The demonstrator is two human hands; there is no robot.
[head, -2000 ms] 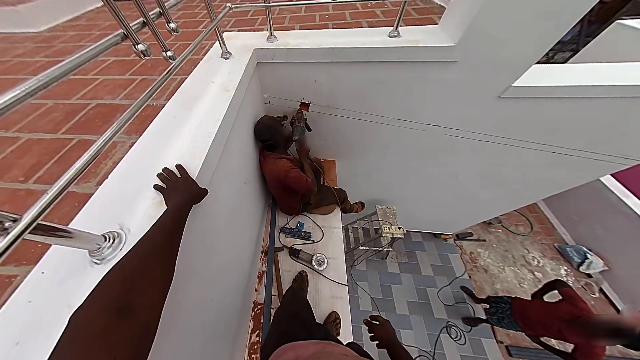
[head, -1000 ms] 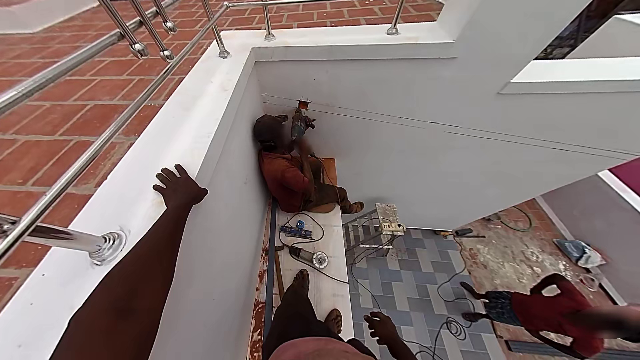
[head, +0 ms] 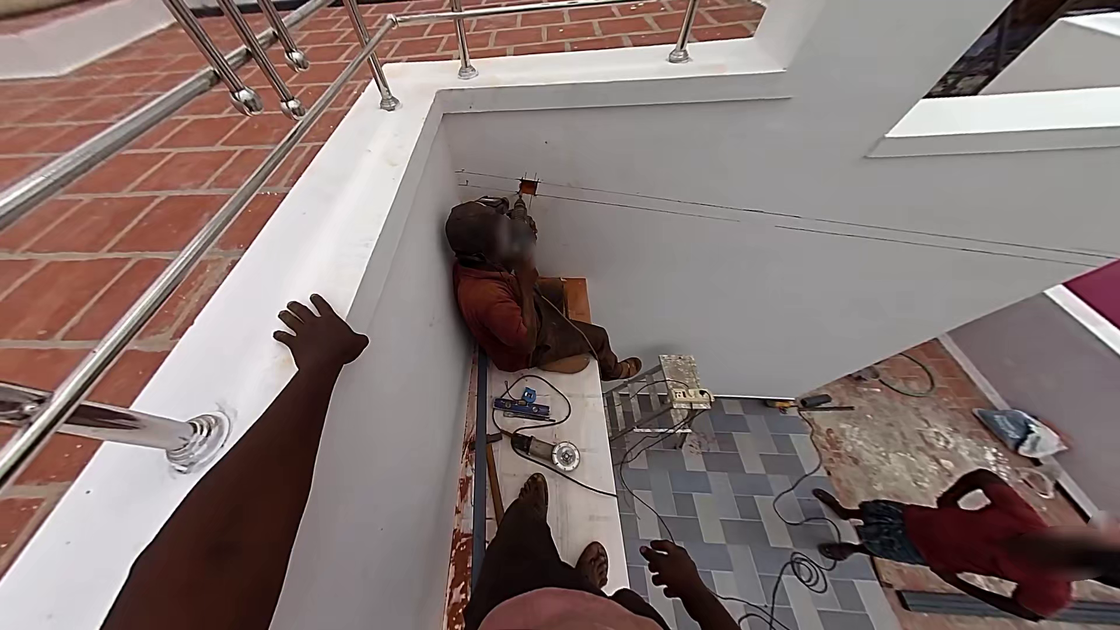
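My left hand (head: 321,333) rests with spread fingers on the white ledge (head: 350,236) beside the steel railing. My right hand (head: 672,569) hangs with loosely curled fingers right of my legs, holding nothing. An angle grinder (head: 547,450) with a cord lies on the pale platform (head: 586,490) where my bare feet stand. Behind it are a blue level (head: 521,409) and a long-handled hammer (head: 494,481). A seated co-worker (head: 494,306) holds a power drill (head: 520,214) toward a small square hole (head: 528,186) in the grey wall, near two drawn lines.
The platform's edge drops to a grey tiled floor (head: 735,472) with looped cables (head: 801,569). Beside it stand a metal stepladder (head: 647,411) and an extension socket box (head: 691,398). Another person (head: 980,534) stands below at right. A steel railing (head: 175,271) runs along the left.
The seated co-worker's drill has shifted, now pointing up at the hole in the wall. My left hand has stayed on the ledge.
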